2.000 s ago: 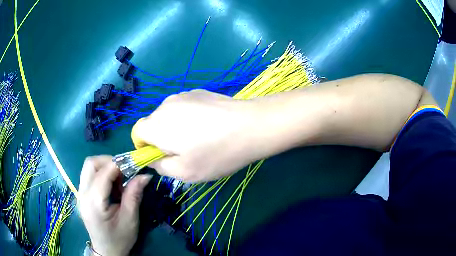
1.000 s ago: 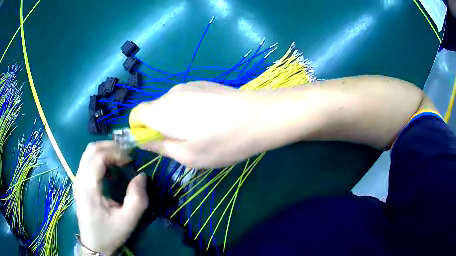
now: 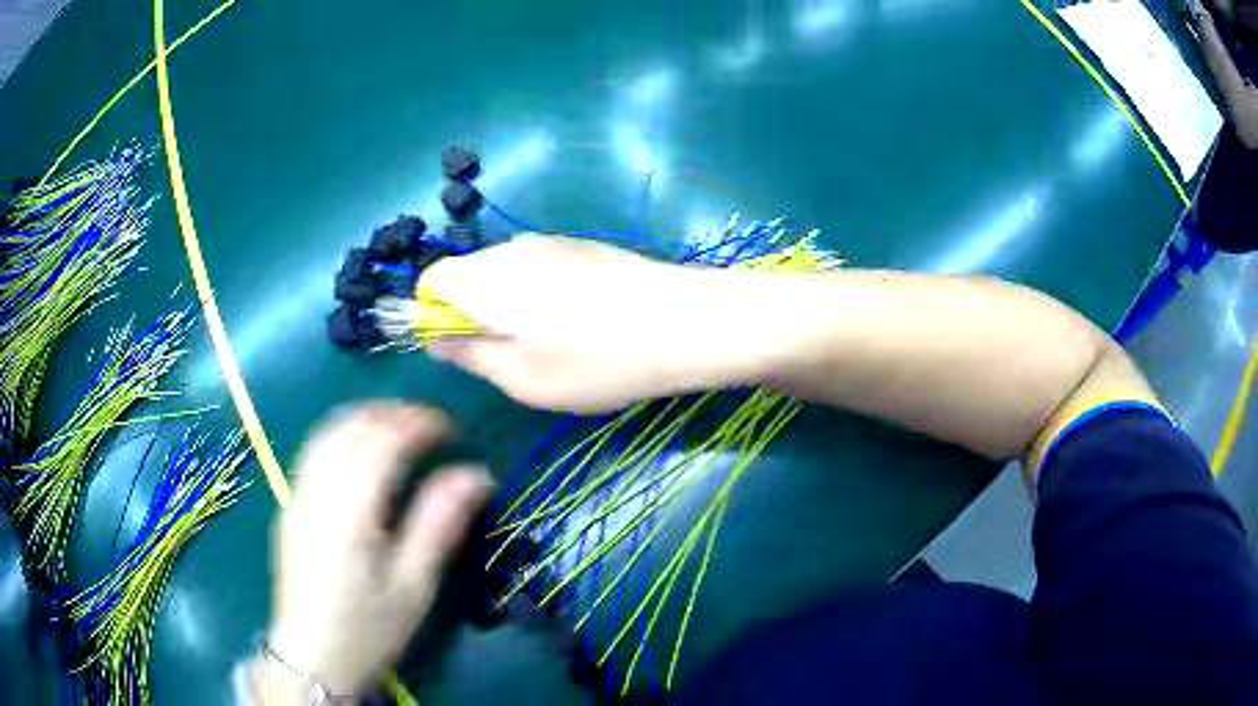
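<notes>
My right hand (image 3: 566,317) is closed on a bundle of yellow wires (image 3: 444,320). Their silver tips point left, by the black connector housings (image 3: 362,276); I cannot tell if they touch. The far ends of the bundle (image 3: 807,257) show beyond my forearm, near blue wires (image 3: 731,246) that are partly hidden by my hand. My left hand (image 3: 366,531) is blurred, below and left, with thumb and fingers apart; I cannot tell if it holds something small. Loose yellow and blue wires with dark housings (image 3: 517,586) lie between my left hand and my body.
Piles of blue and yellow assemblies (image 3: 145,531) lie at the left of the green table (image 3: 828,124). A thick yellow line (image 3: 207,297) crosses the table and passes behind my left hand. A white sheet (image 3: 1145,90) lies at the top right, beside part of another person (image 3: 1235,166).
The view has shifted, so the table things sit further right or lower. My right hand with the yellow bundle has moved up to the black housings, away from my left hand, which is more blurred.
</notes>
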